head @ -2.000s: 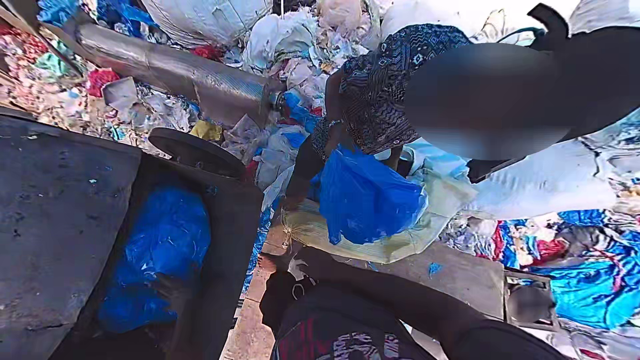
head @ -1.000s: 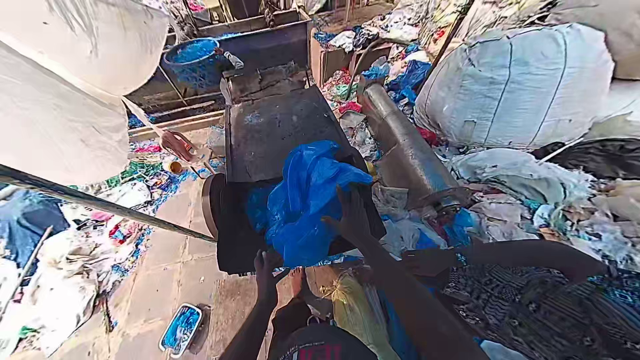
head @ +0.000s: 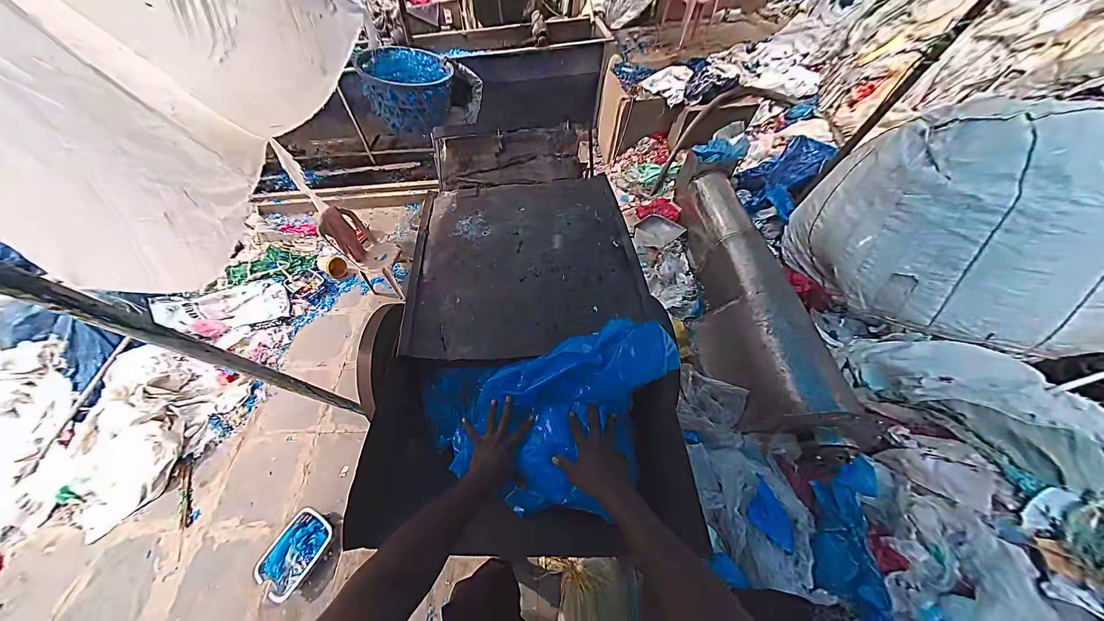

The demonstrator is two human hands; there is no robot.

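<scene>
Blue plastic film point(head: 561, 414) lies bunched in the open feed hopper point(head: 388, 509) of a dark metal machine. My left hand point(head: 493, 444) rests on the film's left part with the fingers spread. On its right part lies my right hand point(head: 595, 453), palm down, fingers also spread. Neither hand is closed around the film. Beyond the hopper, the machine's flat metal cover point(head: 526, 267) slopes away, and one upper edge of the film reaches over its near right corner.
A wheel point(head: 371, 358) sits at the hopper's left, near a slanting pole point(head: 172, 336). A white basin point(head: 293, 552) with blue scraps stands on the paving. Right are a metal cylinder point(head: 768, 302), loose plastic and a large white sack point(head: 957, 224). A blue basket point(head: 405, 86) stands beyond.
The view has swung away from the person in patterned clothing. Since one second ago, both my hands have moved onto the blue film, which now lies lower and more spread in the hopper.
</scene>
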